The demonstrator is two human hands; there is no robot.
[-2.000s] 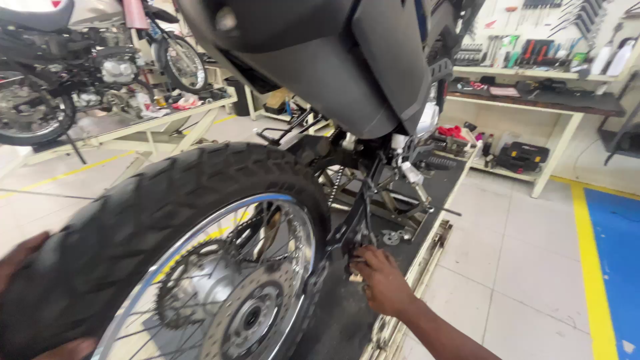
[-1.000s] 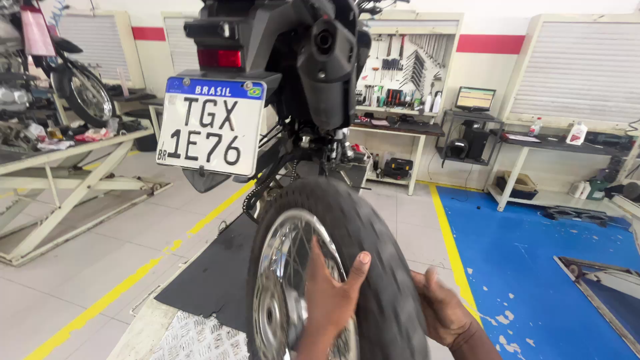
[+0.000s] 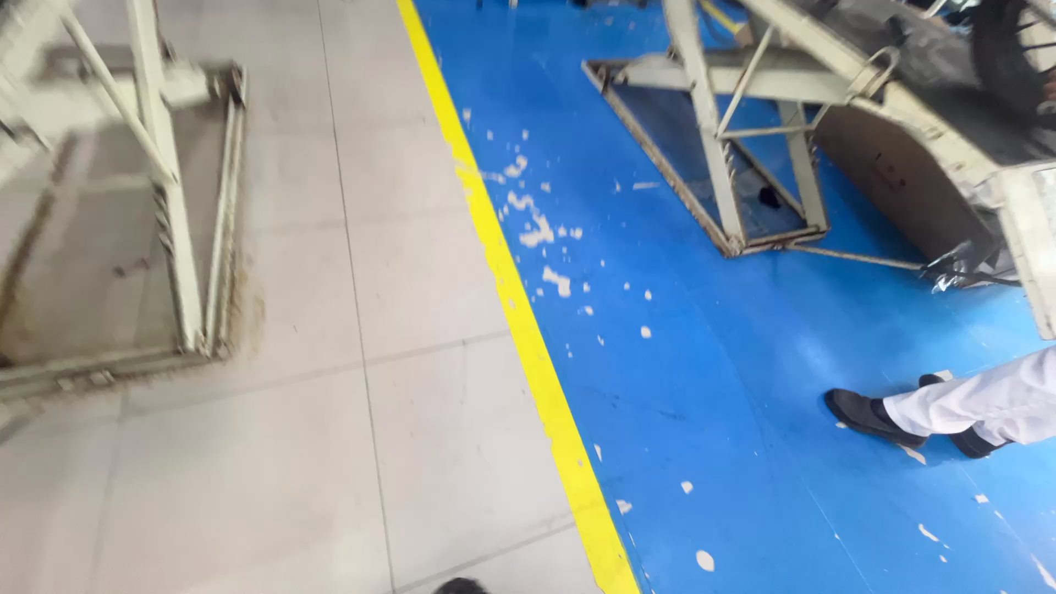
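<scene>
Neither my left hand nor my right hand shows in the head view now, so what they hold or touch is hidden. The motorcycle wheel is out of view as well. The view falls on the floor, where a yellow stripe (image 3: 528,330) divides pale tiles (image 3: 421,289) from blue paint (image 3: 726,363) with chipped spots. A small dark rounded thing, which may be the tip of a shoe, pokes in at the bottom edge.
A metal lift stand (image 3: 169,223) is at the left. At the upper right stands another metal lift frame (image 3: 709,124), with a cardboard box (image 3: 899,181) beside it. A person in white trousers (image 3: 973,400) and dark shoes (image 3: 874,417) is at the right.
A second ago both my hands were on the motorcycle's rear tire; now the hands, tire and motorcycle are out of view. The view has swung strongly down to the floor.
</scene>
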